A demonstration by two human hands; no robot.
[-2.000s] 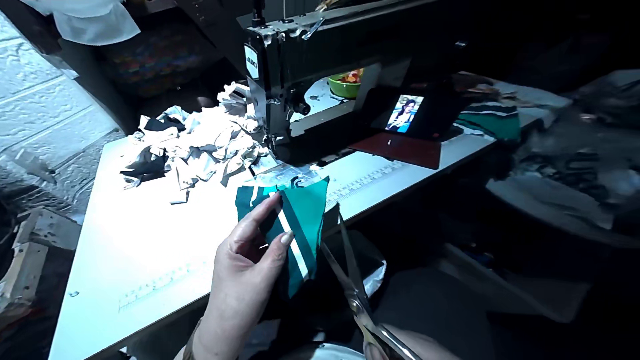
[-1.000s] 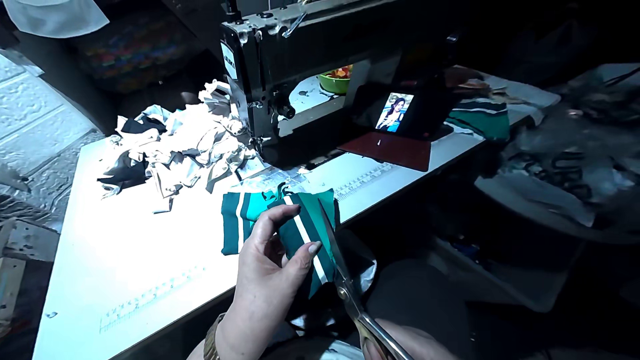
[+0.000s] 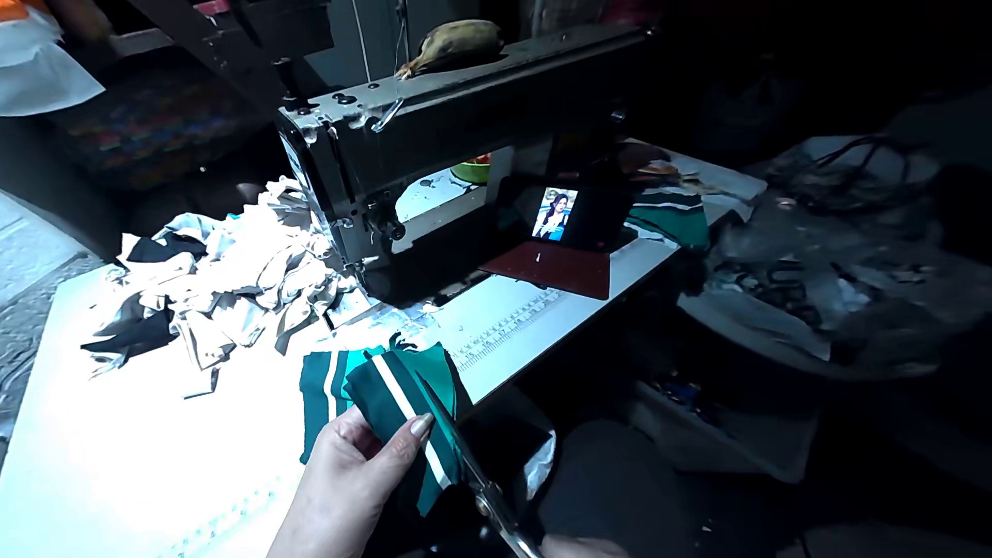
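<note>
Between thumb and fingers, my left hand [image 3: 356, 473] grips a dark green fabric piece with a white stripe [image 3: 395, 395] near the front edge of the white sewing table. More striped green fabric [image 3: 315, 387] lies just left of and behind it. My right hand [image 3: 577, 546], mostly cut off by the bottom edge, is on metal scissors [image 3: 487, 496]. Their blades point up and left along the right side of the held fabric, over its lighter green part. How far the blades are apart cannot be told.
A sewing machine [image 3: 465, 101] stands behind the fabric. White and black cloth scraps [image 3: 232, 279] are heaped left of it. A phone [image 3: 555, 214] in a dark red case [image 3: 550, 267] leans at its right, near folded green cloth [image 3: 670, 217]. Plastic bags [image 3: 845, 256] are at the far right.
The scissors' blades have come together from the wide spread of two seconds ago and now lie along the fabric. The striped fabric at the left shows more than it did two seconds ago.
</note>
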